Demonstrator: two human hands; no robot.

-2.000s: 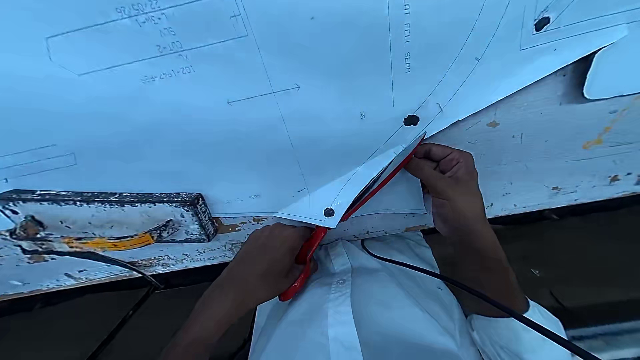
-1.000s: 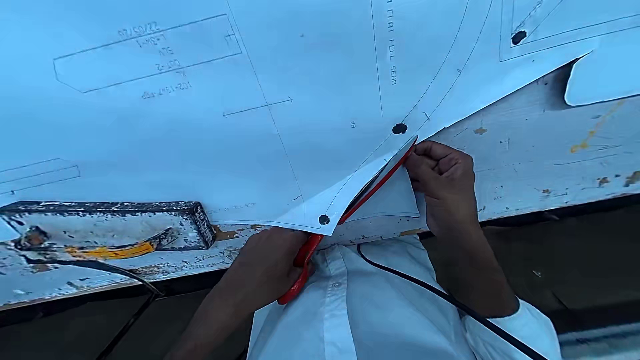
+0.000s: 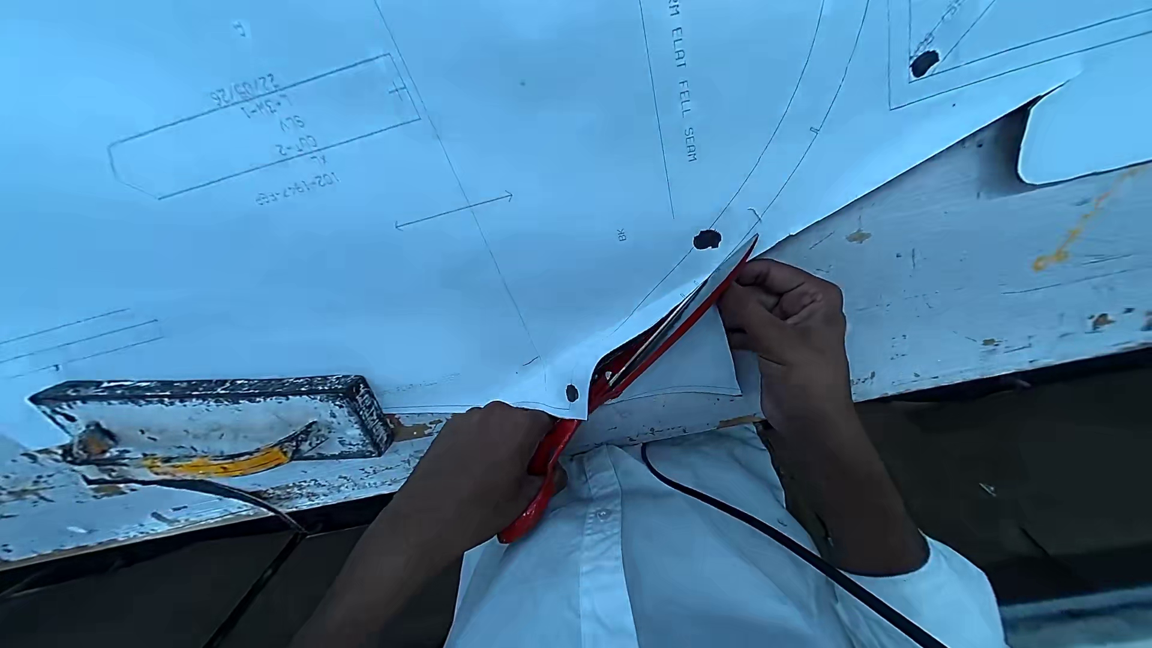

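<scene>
A large white paper sheet (image 3: 324,270) printed with garment pattern lines lies over the table. The hand on the left side of the view, my left hand (image 3: 495,468), is closed around the red handle of a pair of shears (image 3: 666,337). Their long blades point up and right along a slit in the paper, with a cut edge over them. The blade tips lie close to a black-marked hole. My right hand (image 3: 792,328) pinches the cut paper flap (image 3: 693,360) just right of the blades; its fingertips are partly hidden.
A worn black-and-white block (image 3: 216,418) with a yellow part and a cable sits at the table's near left edge. The paint-chipped tabletop (image 3: 954,270) shows at right, beside a rounded white piece (image 3: 1080,130). A black cable (image 3: 765,522) runs across the white shirt.
The shears and both hands stay at about the same place on the paper. The blades stand a little more apart from the upper paper edge, which now bulges over them.
</scene>
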